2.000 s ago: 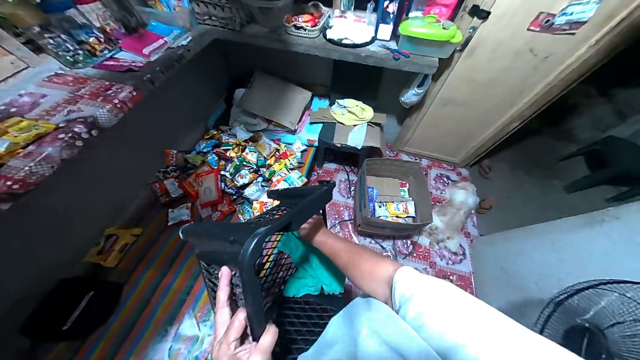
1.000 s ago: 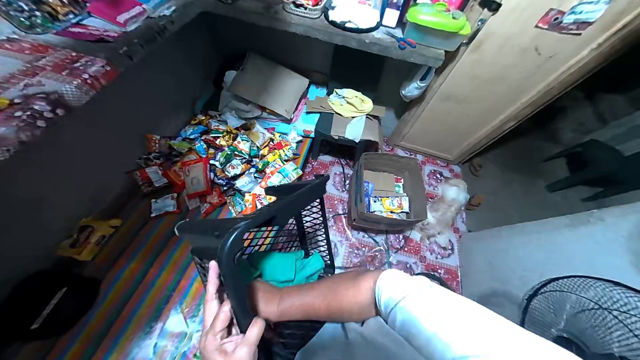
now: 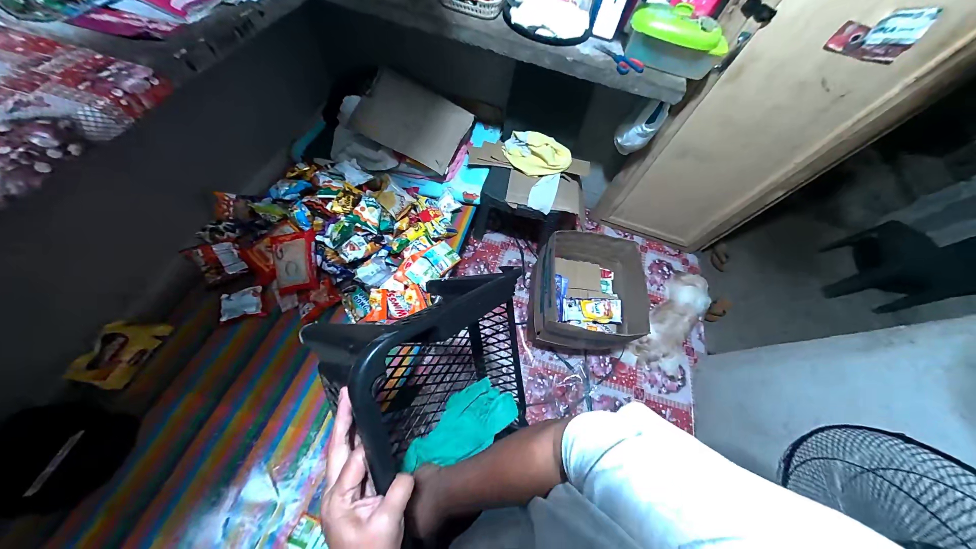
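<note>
My left hand (image 3: 362, 488) grips the side rim of a black plastic mesh basket (image 3: 427, 328), which is tilted with its mouth toward me. My right hand (image 3: 428, 496) reaches into the basket, its fingers hidden behind the rim. It is at the lower end of a crumpled green cloth (image 3: 469, 423); whether it grips the cloth cannot be told. Beyond the basket, a heap of snack packets (image 3: 366, 221) lies on a striped mat (image 3: 229, 381). An open cardboard box (image 3: 591, 252) with some packets (image 3: 598, 310) inside stands right of the basket.
A small dark stool (image 3: 526, 206) bears cardboard and a yellow cloth (image 3: 536, 152). A light-furred animal (image 3: 675, 316) lies beside the box. A fan (image 3: 877, 480) stands at lower right, a wooden door (image 3: 732, 114) at upper right. Scissors (image 3: 625, 61) lie on the concrete shelf (image 3: 473, 34).
My right hand, at the basket's far side two seconds ago, has come back toward the near rim. The green cloth now shows more openly inside. My left hand keeps its hold on the basket.
</note>
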